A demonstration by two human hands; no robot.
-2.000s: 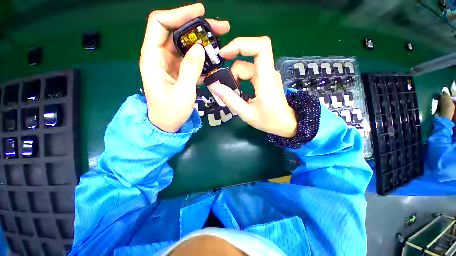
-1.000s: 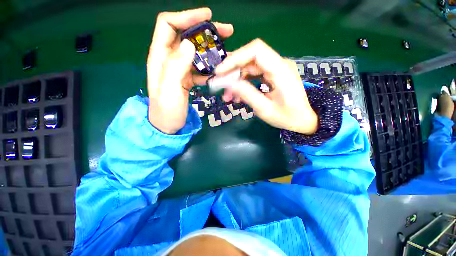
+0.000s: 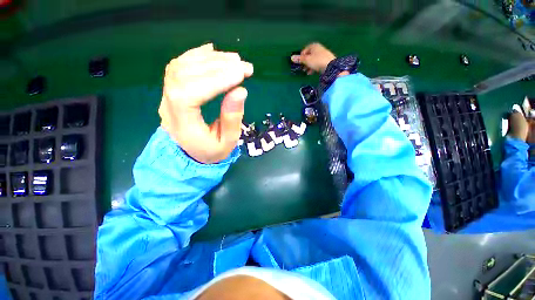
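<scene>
My left hand (image 3: 202,105) is raised over the green mat, empty, its thumb and fingers apart. My right hand (image 3: 314,58) is stretched to the far side of the mat, its fingertips on a small black watch unit (image 3: 297,63), partly covered by them. A black piece with a pale rim (image 3: 308,94), maybe a screen or case, lies just below my right hand. A small dark piece with gold parts (image 3: 310,115) lies under that. A cluster of small flex parts with white L-shaped backing (image 3: 273,138) lies mid-mat.
A black pocket tray (image 3: 50,205) with several glossy units is at left. The clear blister tray (image 3: 405,88), partly behind my right sleeve, and a dark tray (image 3: 460,158) are at right. Loose units (image 3: 98,67) line the far mat. Another person's arm (image 3: 521,132) shows at far right.
The open watch case has left my left hand, which has opened and lowered slightly. My right hand has moved away to the far side. Two small pieces now show on the mat below it.
</scene>
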